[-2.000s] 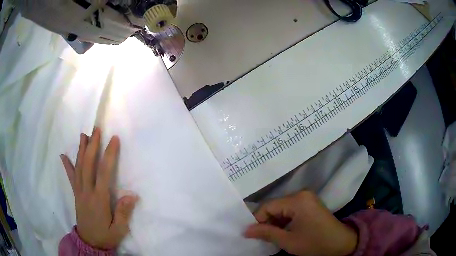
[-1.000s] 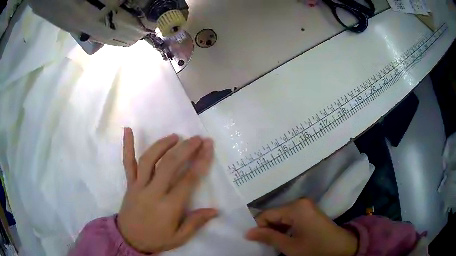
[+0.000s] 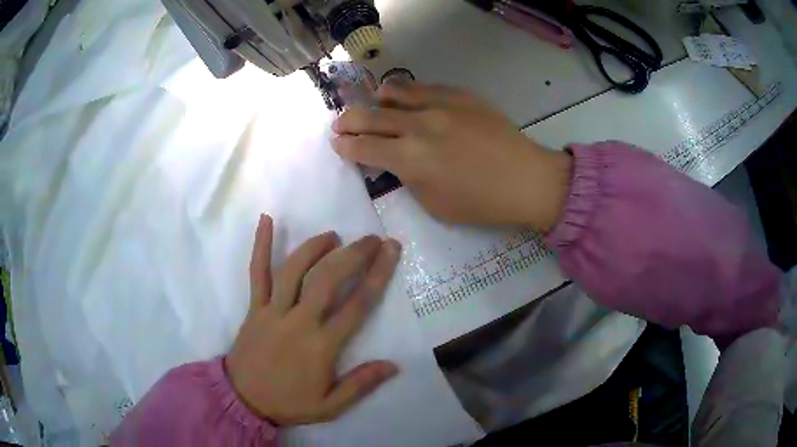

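Observation:
A large white cloth [image 3: 157, 262] covers the left of the table, its straight edge running from the presser foot [image 3: 330, 91] down to the front. My left hand [image 3: 306, 323] lies flat on the cloth near that edge, fingers spread, holding nothing. My right hand [image 3: 454, 153] is at the cloth's edge just right of the foot, fingertips on the edge and the plate. Whether its fingers pinch the cloth is not clear. The sewing machine head [image 3: 253, 35] with its cream knob [image 3: 363, 42] is above. The needle is hard to make out in the glare.
Black shears [image 3: 616, 48] and a pink tool [image 3: 533, 22] lie at the upper right, beside a white printed label [image 3: 719, 51]. A ruler scale [image 3: 481, 275] runs along the table's front edge. Grey-white cloth [image 3: 550, 358] hangs below that edge.
My right hand has let go of the lower cloth edge and moved up beside the foot. My left hand has moved right, to near the cloth's edge. The view has shifted.

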